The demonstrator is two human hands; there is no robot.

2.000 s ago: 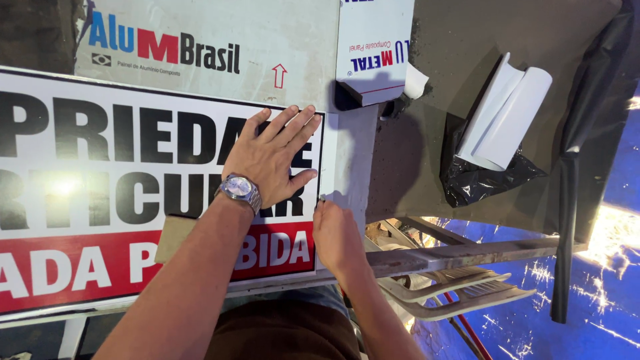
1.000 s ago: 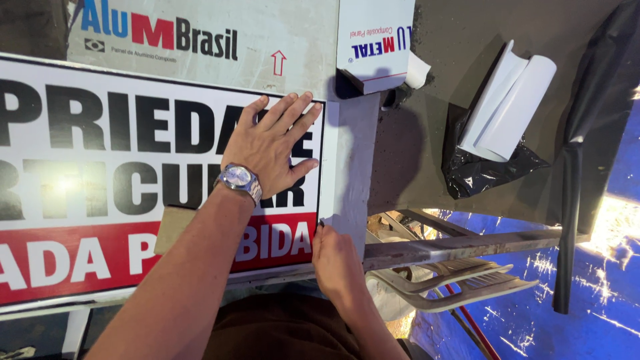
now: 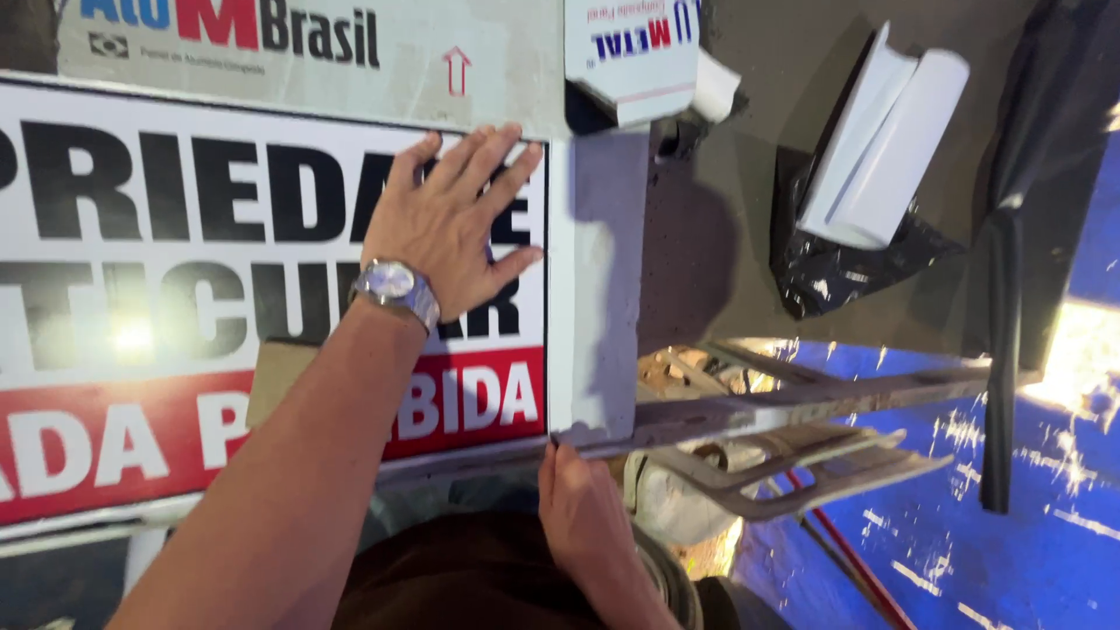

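Observation:
A printed sign sheet [image 3: 201, 210] in white, black and red lies on a board's left side. My left hand [image 3: 455, 214], with a metal-band wristwatch [image 3: 391, 282], rests flat on its upper right part, fingers spread and fingertips at the top edge. My right hand [image 3: 582, 499] is at the sign's lower right corner, fingers closed around a small dark-tipped tool, mostly hidden. A white strip [image 3: 562, 289] runs along the sign's black right border. Under my left forearm, a tan flat piece [image 3: 278, 372] lies on the sign.
Above the sign lies a printed protective panel sheet [image 3: 420, 74]. A folded printed piece [image 3: 634, 52] is at the top middle. To the right are a white roll [image 3: 884, 149], black plastic [image 3: 822, 262] and a black hanging strip [image 3: 1002, 350]. Plastic chairs [image 3: 787, 477] stand below the table edge.
My right hand has moved down along the sign's right border to its lower corner. My left hand has stayed flat on the sign.

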